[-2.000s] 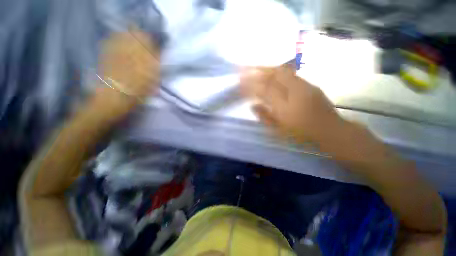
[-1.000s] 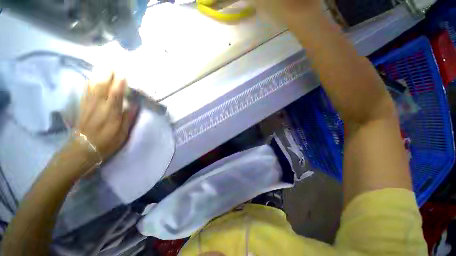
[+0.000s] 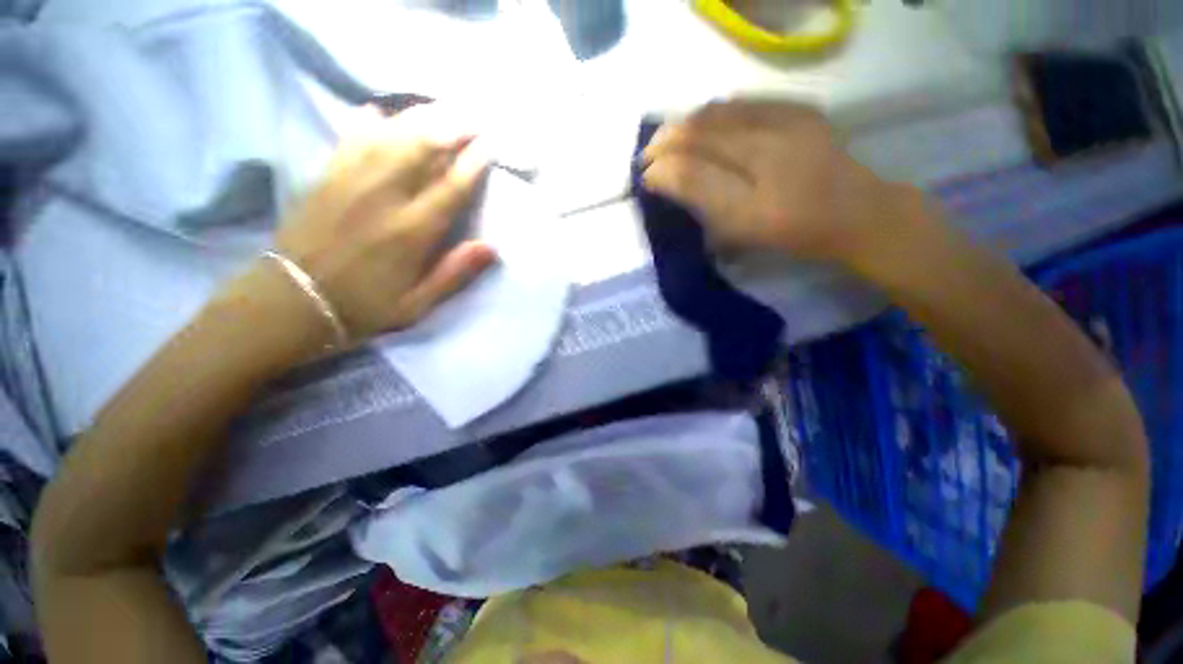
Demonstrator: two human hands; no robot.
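My left hand (image 3: pixel 389 227) lies with fingers apart on a light grey-white panel (image 3: pixel 500 324), whose rounded end hangs over the table's front edge. My right hand (image 3: pixel 759 175) is closed on a navy strip (image 3: pixel 707 292) that dangles over the front edge, right of the panel and apart from it. Glare hides the area between my hands. The tip of the machine's presser area (image 3: pixel 594 23) shows blurred at the top.
Yellow loop handle (image 3: pixel 778 29) at the top. Dark flat rectangle (image 3: pixel 1090 101) at the right. Ruler strip (image 3: pixel 610 320) along the front edge. Blue crate (image 3: pixel 947 441) lower right. Grey-white cloth with a dark band (image 3: pixel 584 499) on the lap. More pale panels (image 3: pixel 143 143) at the left.
My right hand has come back from the upper right and now holds a navy strip. The view has turned and shifted. My left hand still rests on a panel.
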